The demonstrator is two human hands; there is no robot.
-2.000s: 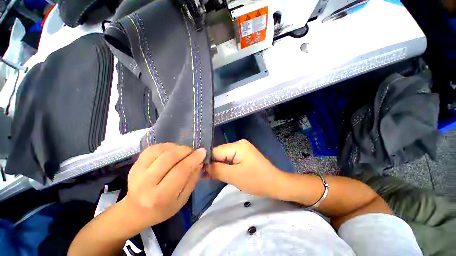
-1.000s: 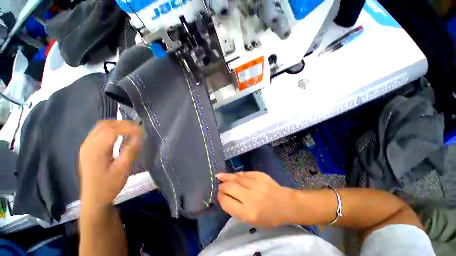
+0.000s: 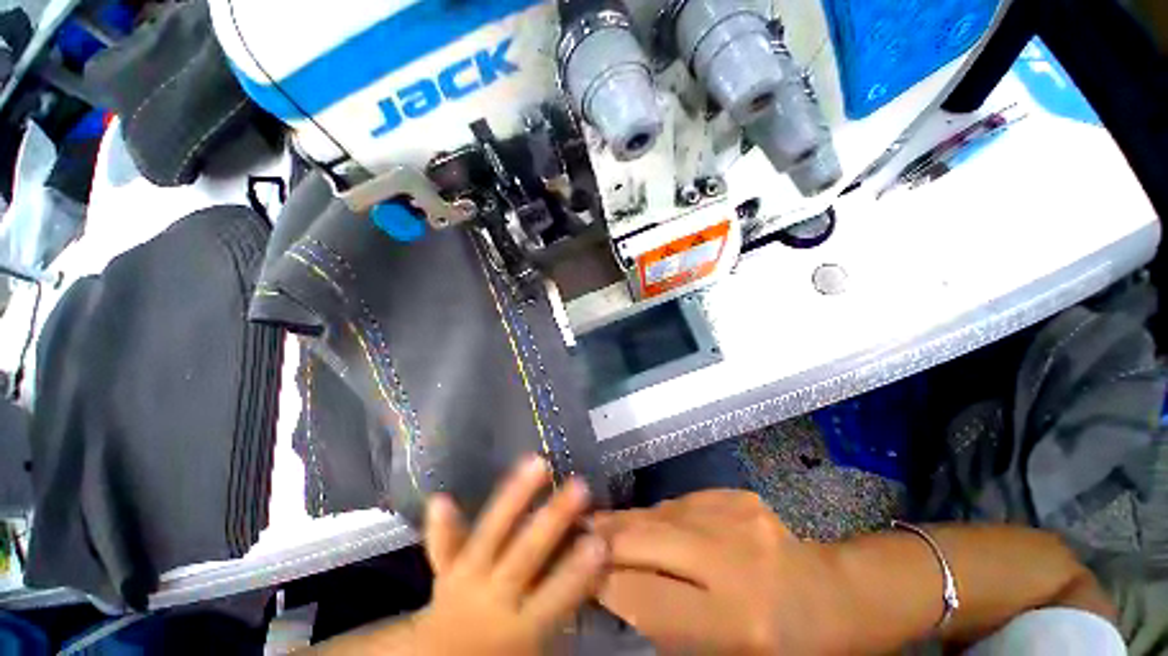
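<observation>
A dark grey garment panel [image 3: 442,346] with yellow and bluish stitch lines runs from the presser foot area [image 3: 519,250] of the JACK overlock machine [image 3: 423,77] down over the table's front edge. My left hand [image 3: 506,564] lies on the panel's near end with its fingers spread, slightly blurred. My right hand [image 3: 698,570] is at the panel's near right corner, fingers bent around the edge of the cloth. The fingertips of both hands are close together, and the cloth between them is partly hidden.
A stack of cut panels [image 3: 154,397] lies left on the white table [image 3: 897,314]. Crumpled grey cloth sits behind left [image 3: 186,96] and at the low right [image 3: 1089,423]. Thin tools [image 3: 948,154] lie right of the machine. A blue crate [image 3: 871,436] is below the table.
My left hand has come from over the stack onto the panel's near end. The view has shifted so more of the machine head shows. My right hand stays at the panel's right edge.
</observation>
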